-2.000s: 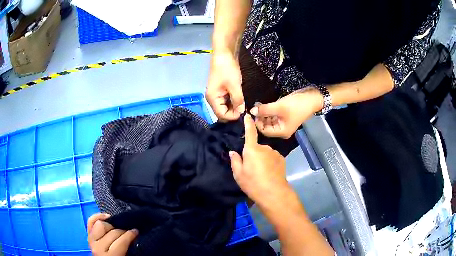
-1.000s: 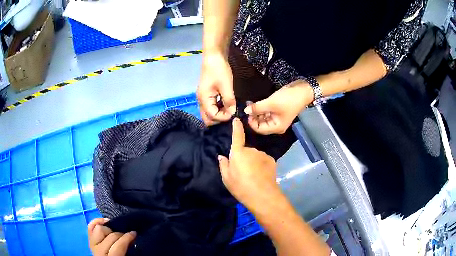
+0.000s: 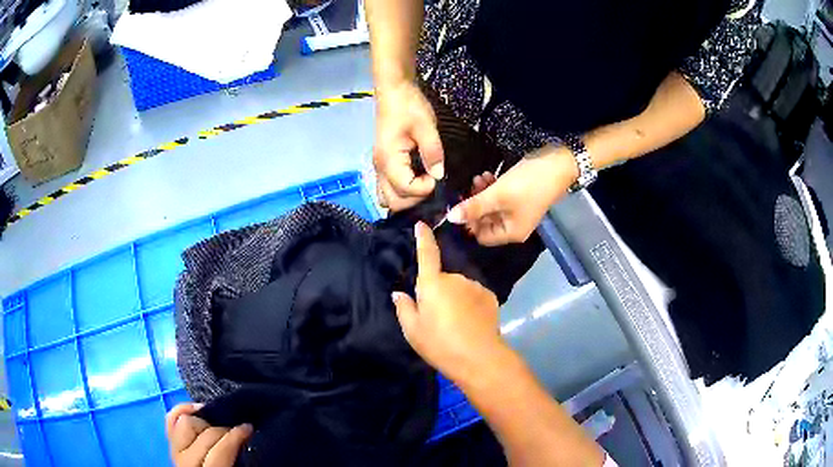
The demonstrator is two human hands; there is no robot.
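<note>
A jacket or coat [image 3: 311, 310] lies in a bundle, smooth black lining up, with grey-black checked cloth round its left and upper edge. My left hand [image 3: 208, 440] grips the black cloth at the lower left edge, its fingers curled over it. My right hand [image 3: 449, 315] points with its index finger at the garment's upper right end; the thumb is apart and it holds nothing. Another person's two hands are at that same end. The hand with the watch [image 3: 585, 164] holds a thin, light, pointed tool [image 3: 442, 221], its kind unclear, close to my fingertip.
The garment rests on a blue plastic crate [image 3: 99, 315]. At right are a table edge [image 3: 630, 319] and black cut panels [image 3: 703, 264] with a round grey patch [image 3: 792, 230]. A cardboard box [image 3: 53, 123] and yellow-black floor tape [image 3: 228, 129] lie beyond.
The other person's hands have moved apart, and the thin light tool now shows by the watch hand. My right hand has shifted slightly left, still pointing. My left hand keeps its hold.
</note>
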